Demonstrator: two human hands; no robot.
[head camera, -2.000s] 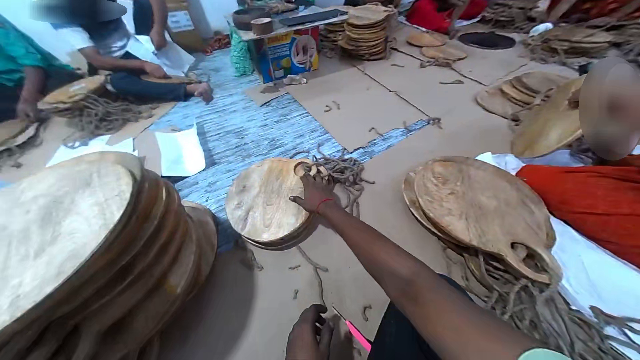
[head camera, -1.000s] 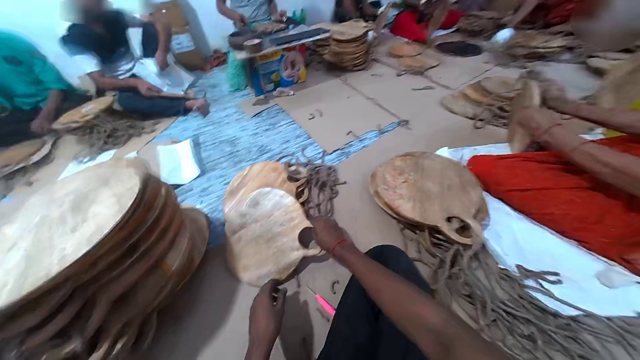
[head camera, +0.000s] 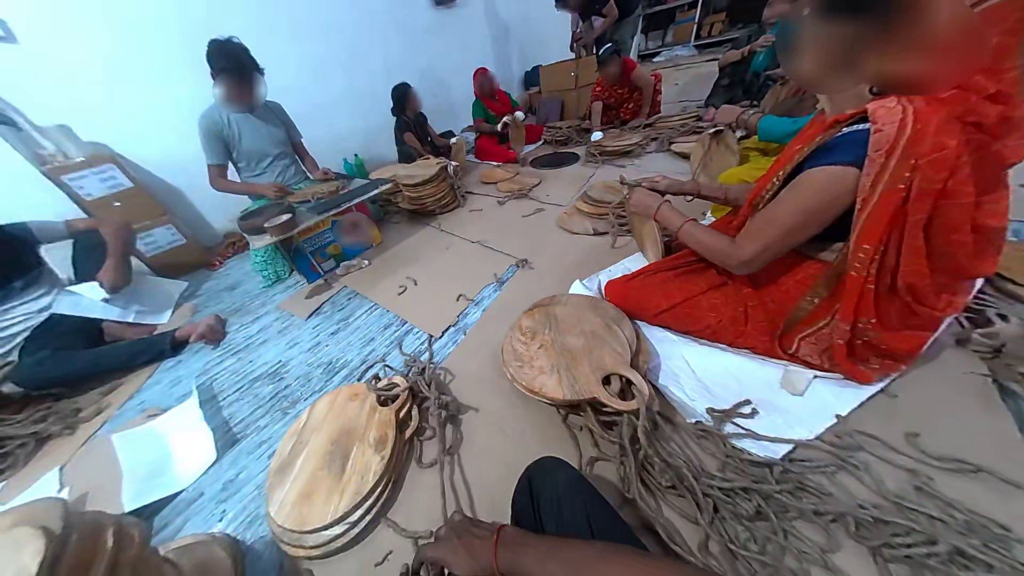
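At the bottom edge, my right hand (head camera: 460, 546), a red thread at its wrist, is low over the floor beside brown cord pieces; its fingers are partly cut off, and whether they hold anything is unclear. My left hand is not in view. Up and left of the right hand lies a small stack of round wooden boards (head camera: 332, 460), with brown cord (head camera: 392, 388) at the handle hole of the top one. Further right, another stack of round boards with handle holes (head camera: 564, 348) rests beside a large heap of loose brown cords (head camera: 712, 488).
A co-worker in red (head camera: 800, 264) sits at right on a white sheet (head camera: 720, 392), holding a board. Part of a tall board pile (head camera: 104, 536) shows at lower left. A white paper (head camera: 164, 452) lies on the blue mat. Other people sit behind around a low table (head camera: 328, 210).
My right hand has left the board by whose handle it was a second ago and is now lower, near the floor. My left hand has gone out of view. The view has swung up and right.
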